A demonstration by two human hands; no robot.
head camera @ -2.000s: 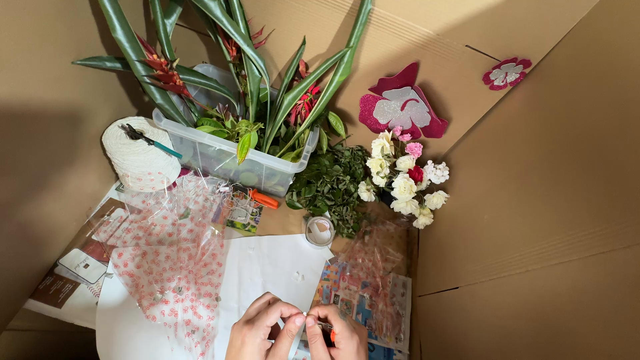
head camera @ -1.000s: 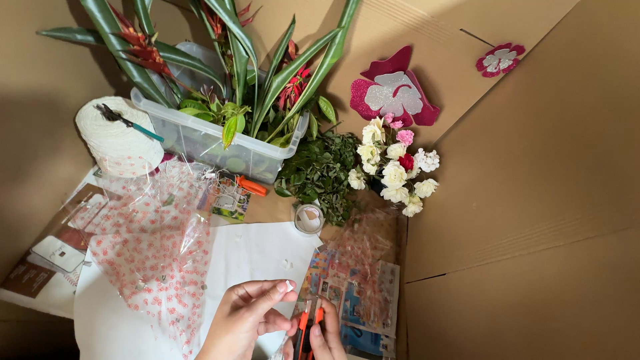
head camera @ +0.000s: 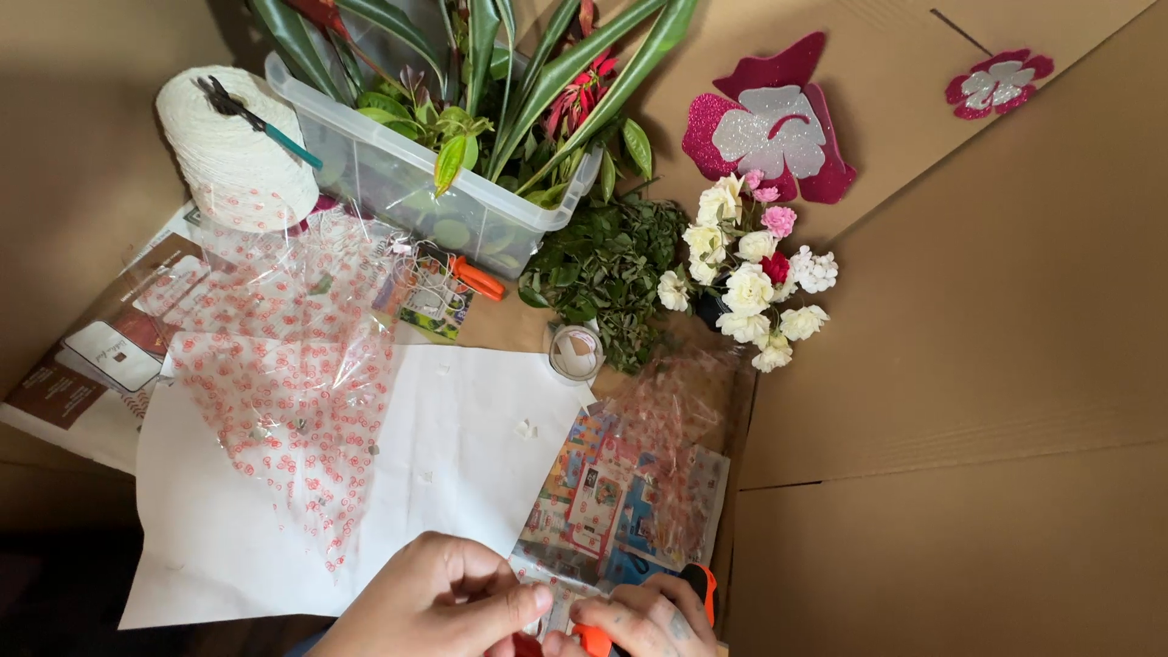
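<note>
My left hand [head camera: 447, 602] is at the lower middle, its thumb and fingers pinched together close to my right hand; what lies between the fingertips is too small to tell. My right hand [head camera: 643, 620] is curled around an orange and black handled tool [head camera: 598, 639], whose jaws are hidden. White paper [head camera: 456, 438] lies beyond my left hand, and printed clear cellophane [head camera: 301, 411] with red marks covers part of it. Colorful printed sheets [head camera: 593, 502] lie beyond my right hand, partly under crumpled cellophane [head camera: 675, 429]. A roll of clear tape [head camera: 576, 352] rests at the paper's upper right corner.
Behind stand a cone of white string [head camera: 237, 155] with teal-handled snips [head camera: 265, 123] on it, and a clear plastic bin [head camera: 411, 182] of foliage. An orange-handled tool [head camera: 476, 278], loose green leaves [head camera: 620, 265] and carnations [head camera: 748, 287] lie nearer. Cardboard walls [head camera: 958, 365] enclose the right.
My hands were apart one second ago, with the orange and black tool upright in my right hand; now they are close together and the tool is lower, largely covered. The view has shifted.
</note>
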